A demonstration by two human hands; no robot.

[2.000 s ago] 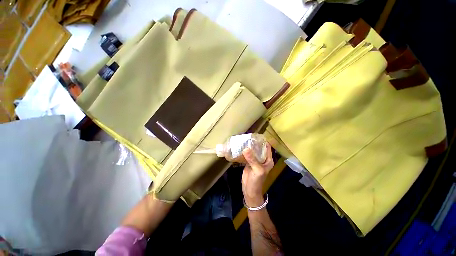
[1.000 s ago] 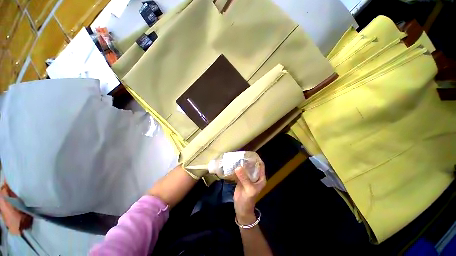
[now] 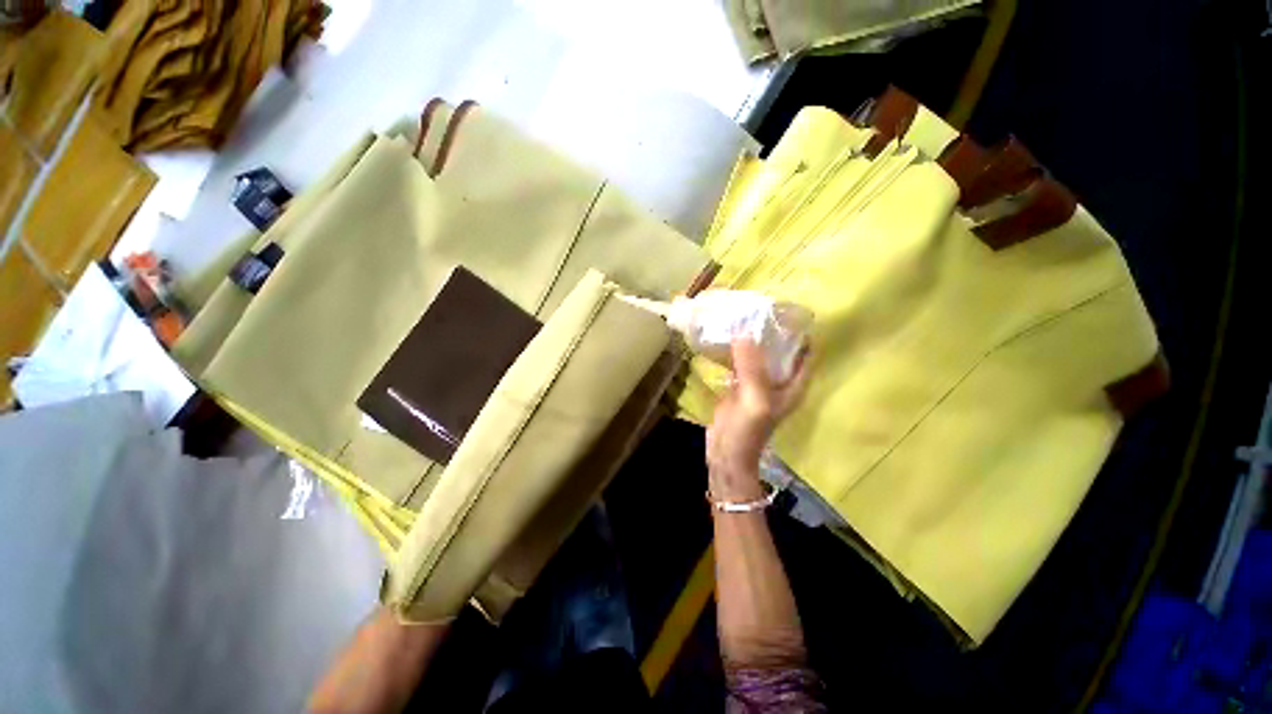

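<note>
A khaki bag panel lies spread out, with a dark brown patch on it. Its near part is raised in a fold with a seam along it. My right hand grips a clear-white glue bottle with a pale label. The bottle's thin tip points left, at the upper right end of the fold's seam; contact is unclear. My left forearm reaches to the fold's lower left end, and my left hand is hidden by the fabric.
Fanned yellow panels with brown trim hang at the right. Grey-white sheets lie at the left. Mustard pieces are piled at the upper left. Black tabs and orange tools lie nearby. Blue bins stand lower right.
My right hand has moved the bottle from the seam's lower left end to its upper right end. The view has shifted. The grey sheet raised at the left a second ago now lies lower.
</note>
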